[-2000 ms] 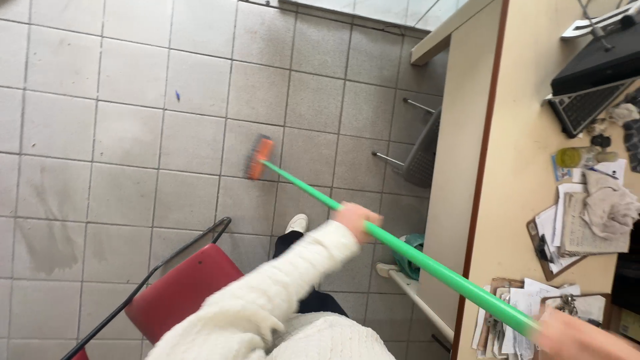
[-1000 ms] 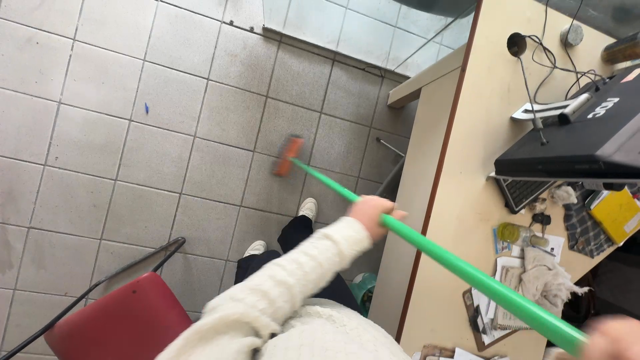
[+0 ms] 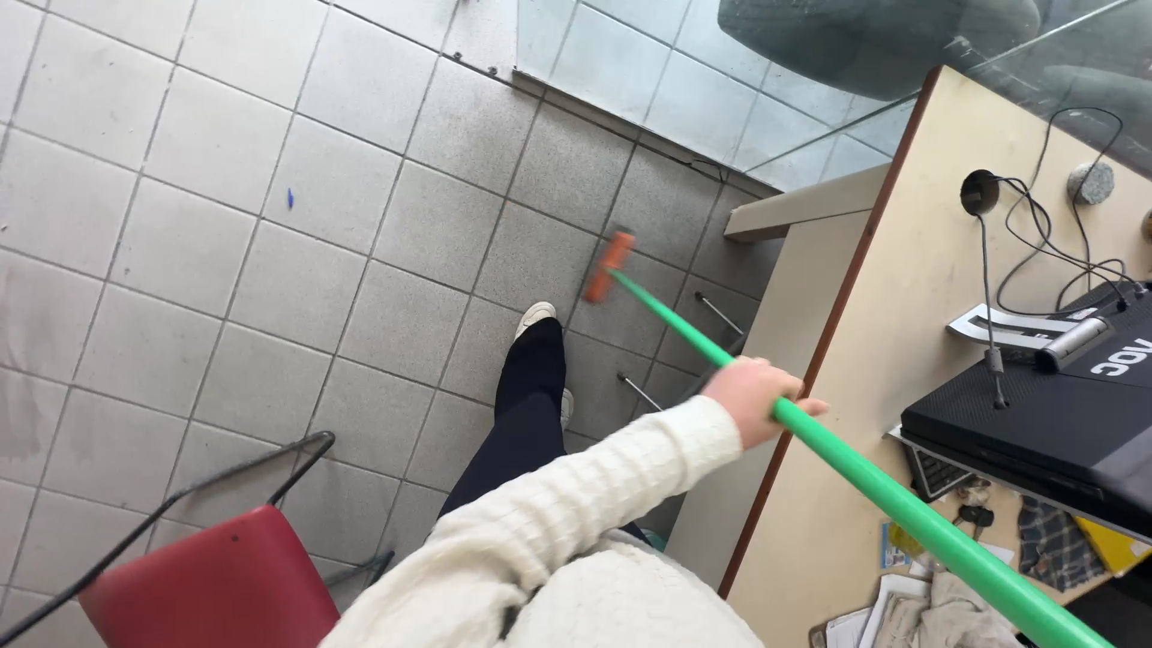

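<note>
My left hand [image 3: 754, 402], below a cream knitted sleeve, is closed around the green pole [image 3: 909, 508] of a broom or similar floor tool. The pole runs from the lower right up and left to a small orange head [image 3: 610, 267] on the grey floor tiles. That head is blurred, so its exact kind cannot be told. It lies right of my pale shoe [image 3: 537, 315]. My right hand is out of view; the pole's upper end leaves the frame at the lower right.
A red chair [image 3: 211, 585] with a black frame stands at lower left. The desk [image 3: 886, 333] on the right bears a black AOC monitor [image 3: 1044, 423], cables, papers and cloths. A glass panel [image 3: 648, 81] borders the floor beyond. A small blue scrap [image 3: 291, 198] lies on the tiles.
My right hand, seen on the upper pole in both earlier frames, has left view. My left hand stays on the pole. The view has shifted, showing more of the glass panel and the monitor.
</note>
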